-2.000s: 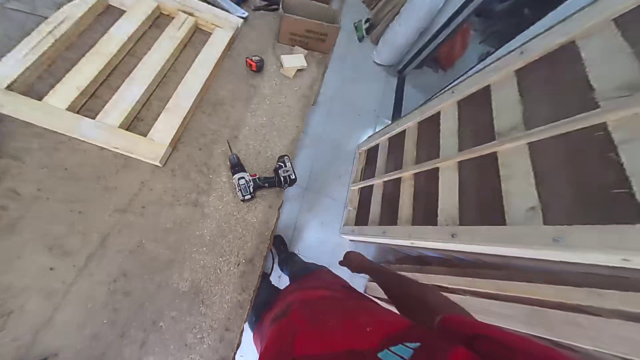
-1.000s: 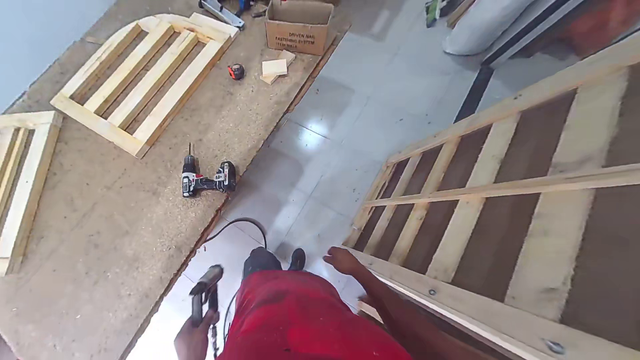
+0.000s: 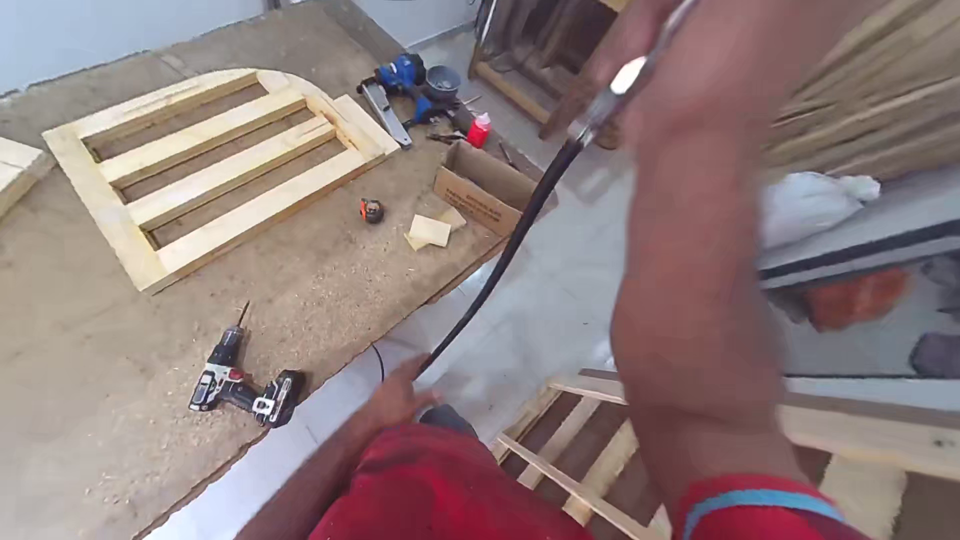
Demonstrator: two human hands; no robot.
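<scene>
My right hand [image 3: 694, 52], blurred and raised at the top right, grips a metal fitting [image 3: 600, 112] at the end of a black hose [image 3: 510, 247]. The hose runs down to my left hand [image 3: 401, 394], which is closed around it beside my red shirt. A cordless drill [image 3: 244, 390] with a bit lies on the work table near its edge. Beyond it rests a slatted wooden frame [image 3: 225, 172] with a curved end. An orange and black tape measure [image 3: 371, 211] and small wood offcuts [image 3: 430, 230] lie between the frame and an open cardboard box [image 3: 480, 195].
A blue power tool [image 3: 401, 75], a grey cup [image 3: 442, 81] and a red bottle [image 3: 478, 130] stand at the table's far end. A larger slatted frame [image 3: 615, 465] is at the lower right. Stacked boards [image 3: 870, 90] and a white bag [image 3: 810, 206] lie at the right.
A second ago my left hand held a tool with a hose; now it holds the hose. My right hand has risen from beside the large frame and grips the fitting. The view has shifted.
</scene>
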